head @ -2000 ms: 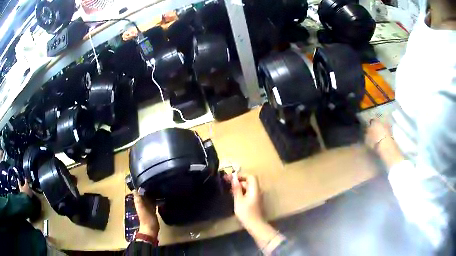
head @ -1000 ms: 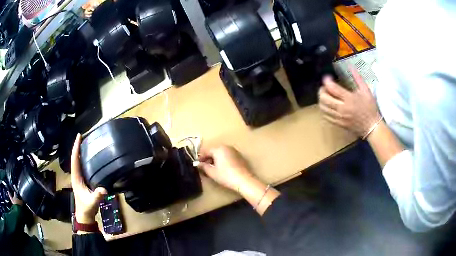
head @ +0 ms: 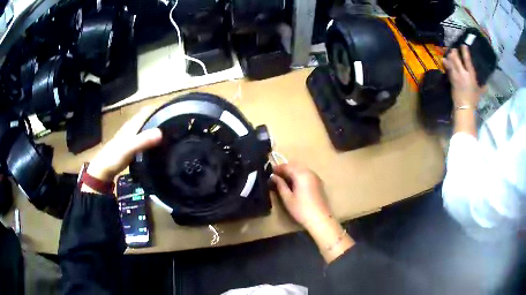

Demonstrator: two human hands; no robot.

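Note:
A black portable fan stands on its dark base on the tan bench, its round front face tilted up towards me, with white strips around the rim and faint marks at the centre. My left hand grips the upper left of its rim, thumb on the front edge. My right hand is at the right side of the base, fingers closed on a thin white cable; whether its plug is in the base is hidden by the fingers. A smartphone with a lit screen lies left of the fan.
A neighbouring fan stands on the cardboard-covered bench at the right. Another person's hand touches a fan farther right. More black fans stand behind and left. Orange-striped material lies at the back right.
The fan head has tilted so its front face shows upward. My left hand has moved from its side to the upper rim. The other person's hand has moved onto a fan farther right.

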